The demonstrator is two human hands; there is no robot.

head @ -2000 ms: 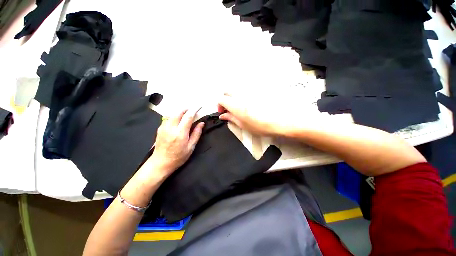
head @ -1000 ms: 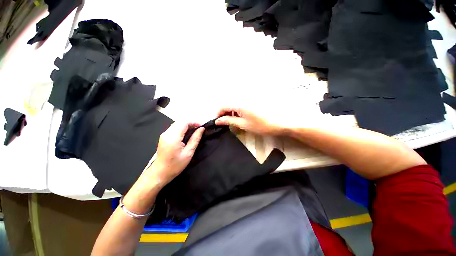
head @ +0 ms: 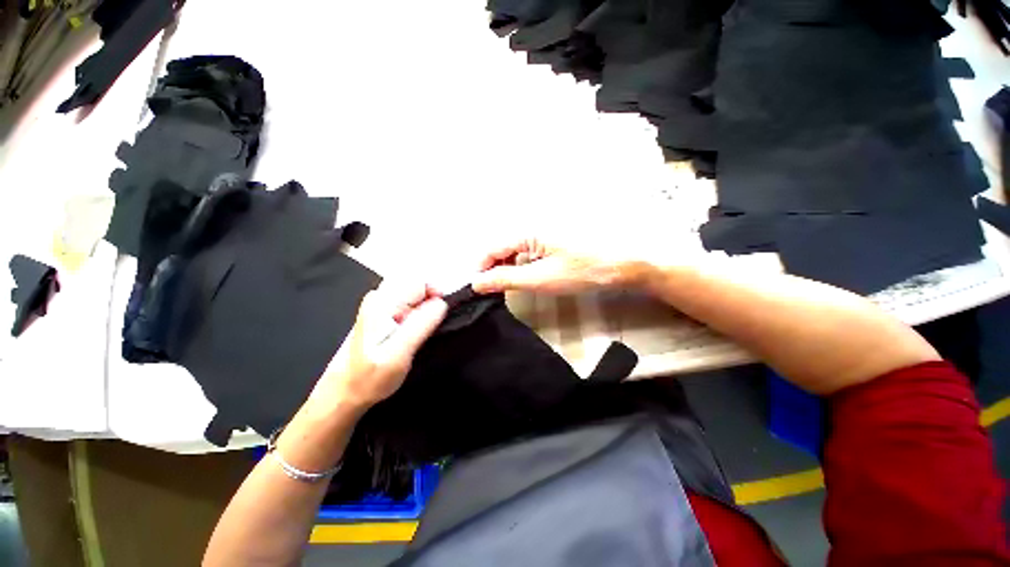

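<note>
A black panel [head: 487, 371] hangs over the table's front edge towards my lap, with a tab [head: 614, 362] sticking out at its right corner. My left hand [head: 388, 338] pinches the panel's top edge between thumb and fingers. My right hand [head: 532, 269] pinches the same edge just to the right, with some fingers curled above it. The edge between the hands is a narrow, bunched or folded strip [head: 471, 308]. The panel's left part is hidden behind my left hand and forearm.
A black piece pile [head: 266, 299] lies at left, and large overlapping black pieces [head: 847, 144] at right. A small black piece [head: 31, 290] is at far left, black strips [head: 122, 44] at upper left. A blue crate [head: 415, 495] with black pieces is below the white table [head: 443, 133].
The panel's lower part has moved up and inward, uncovering more of the blue crate. Both hands stay on the top edge; my left hand is slightly lower, and my right hand's grip has shifted slightly.
</note>
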